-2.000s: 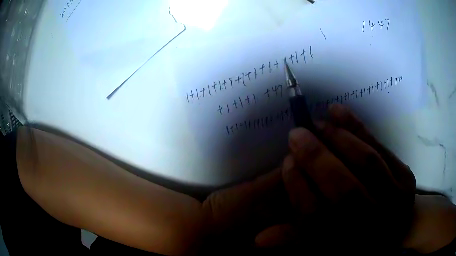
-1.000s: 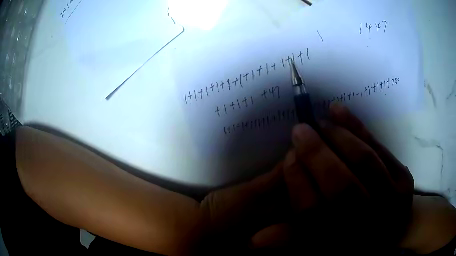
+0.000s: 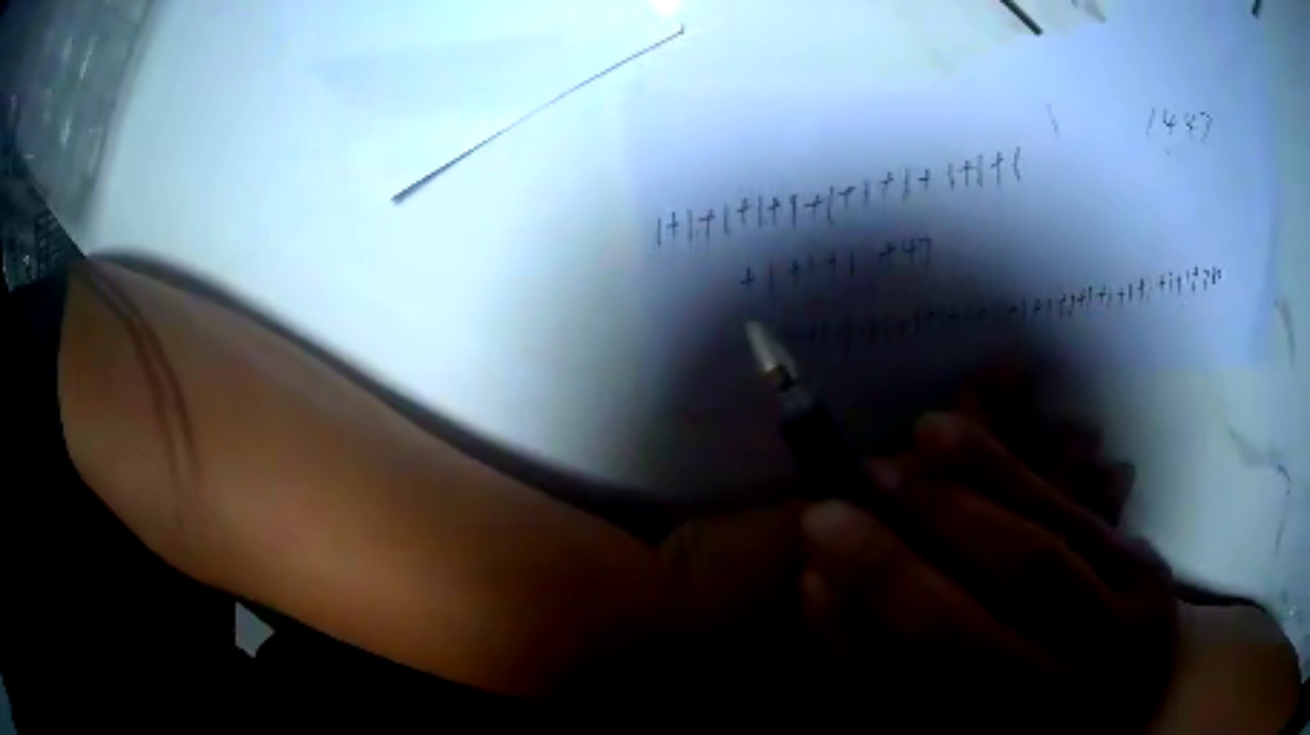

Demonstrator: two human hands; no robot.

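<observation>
A white-lilac written sheet [image 3: 934, 108] lies on the table, with rows of small plus signs and strokes and a number like 1447 at upper right. My right hand [image 3: 963, 531] holds a dark pen [image 3: 815, 431] with a silvery tip. The tip is near the left end of the lowest row. The hand is dark, and its shadow covers the lower sheet. My left forearm crosses from the left; my left hand [image 3: 733, 560] is in deep shadow at lower centre, its fingers not distinguishable.
The white table [image 3: 316, 273] has a dark near edge. A thin dark line [image 3: 532, 115] runs diagonally left of the sheet. Clear plastic [image 3: 65, 101] is at the far left. Short dark lines show at the top right. My right forearm is at the lower right edge.
The pen tip has moved from the upper row down and left to the lowest row's left end. The view has shifted, so the sheet appears farther right.
</observation>
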